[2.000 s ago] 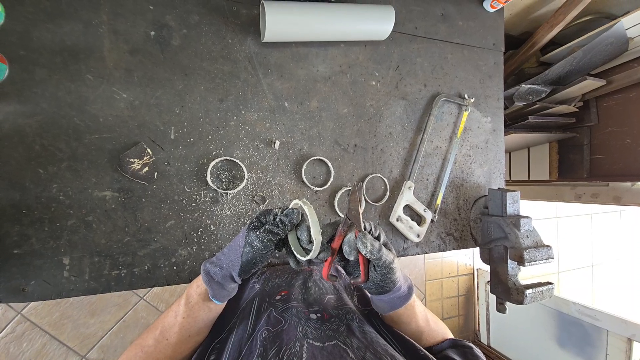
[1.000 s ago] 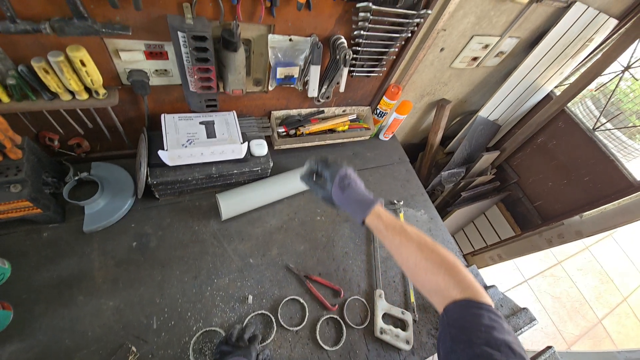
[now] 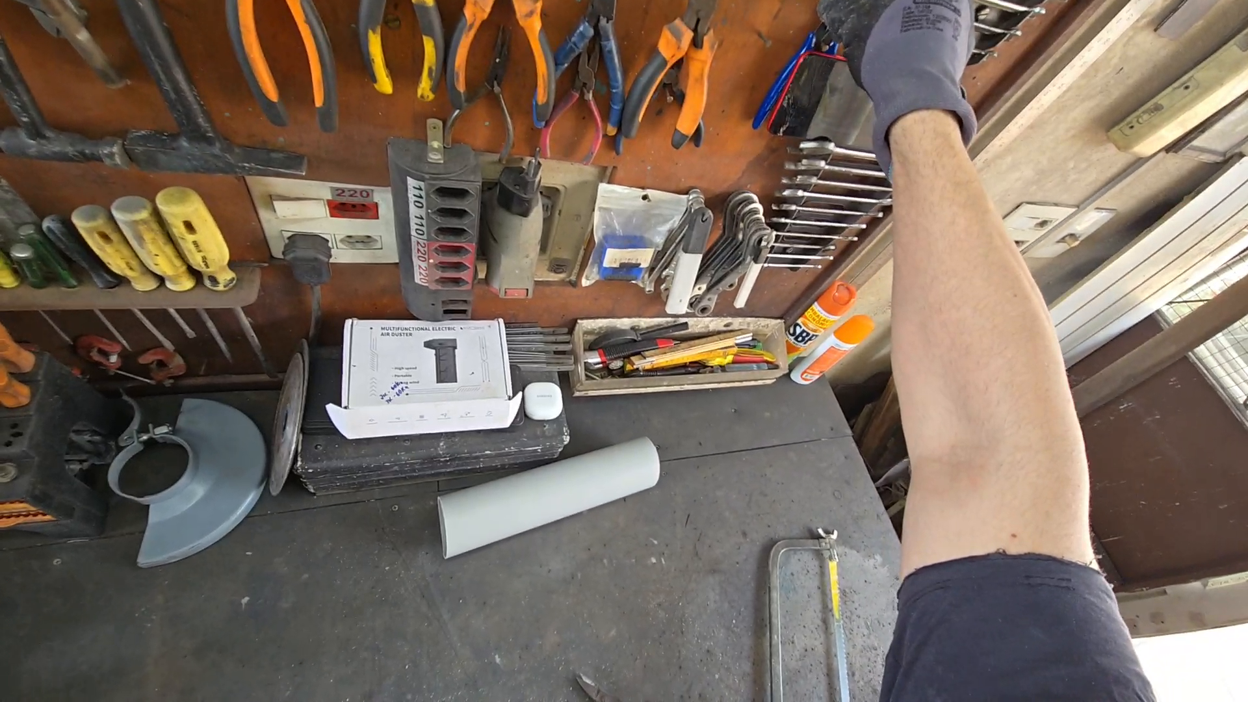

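Observation:
High at the upper right of the head view, my right hand (image 3: 912,58), in a grey and black work glove, reaches to the tool wall beside a dark item with blue and red edges (image 3: 801,83). Its fingers are cut off by the frame's top edge, so their grip does not show. Below it hang combination wrenches (image 3: 829,205). My left hand is out of view. A light grey plastic pipe (image 3: 551,497) lies on the dark bench. The hacksaw (image 3: 780,614) lies near the bench's right side, and a small metal tool tip (image 3: 590,687) shows at the bottom edge.
Pliers (image 3: 283,58), hammers and screwdrivers (image 3: 195,239) hang on the brown wall. Along the bench's back stand a white air duster box (image 3: 424,366), a wooden tray (image 3: 682,385) of small tools and spray cans (image 3: 824,317). A grinder guard (image 3: 210,487) lies at left.
My right hand has moved from the pipe up to the tool wall. The red-handled pliers, earlier held, were on the bench one second ago. My left hand has left the view, which has tilted up.

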